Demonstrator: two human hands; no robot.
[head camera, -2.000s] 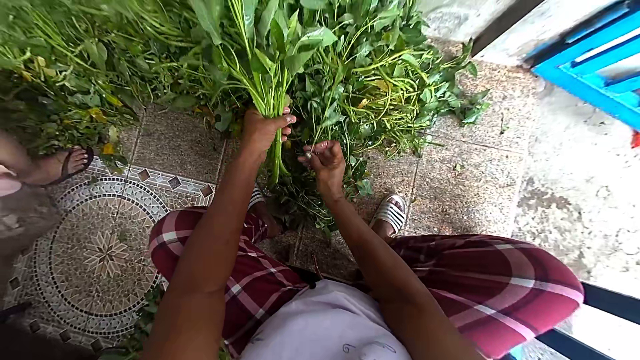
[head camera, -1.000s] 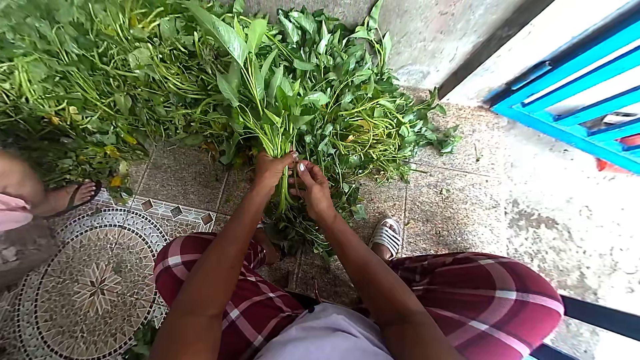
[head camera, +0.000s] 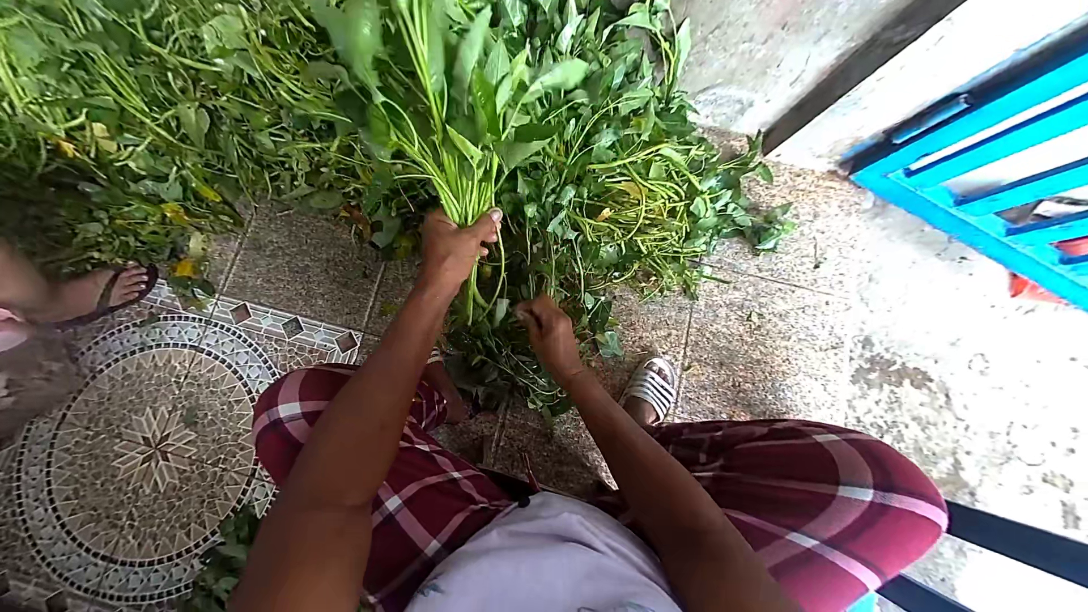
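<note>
My left hand (head camera: 459, 246) is closed around the stems of a bunch of leafy greens (head camera: 472, 170), whose leaves point away from me and whose cut stem ends hang below the fist. Lower and to the right, my right hand (head camera: 548, 331) has its fingers curled close to the stem ends; whether it pinches a leaf or stem is unclear. Beneath both hands lie loose leaves and stems (head camera: 510, 365) on the tiles, between my feet. Behind them spreads a large heap of the same greens (head camera: 255, 102), with some yellowed leaves.
Another person's sandalled foot (head camera: 119, 289) is at the left, beside a round mosaic pattern (head camera: 157, 450) in the floor. A blue metal gate (head camera: 977, 178) stands at the right, near a concrete wall (head camera: 748, 51). My striped sandal (head camera: 653, 387) is right of the loose leaves.
My right hand was up against the bunch beside my left hand one second ago; now it is lower and apart from that hand. My left hand keeps its hold on the bunch.
</note>
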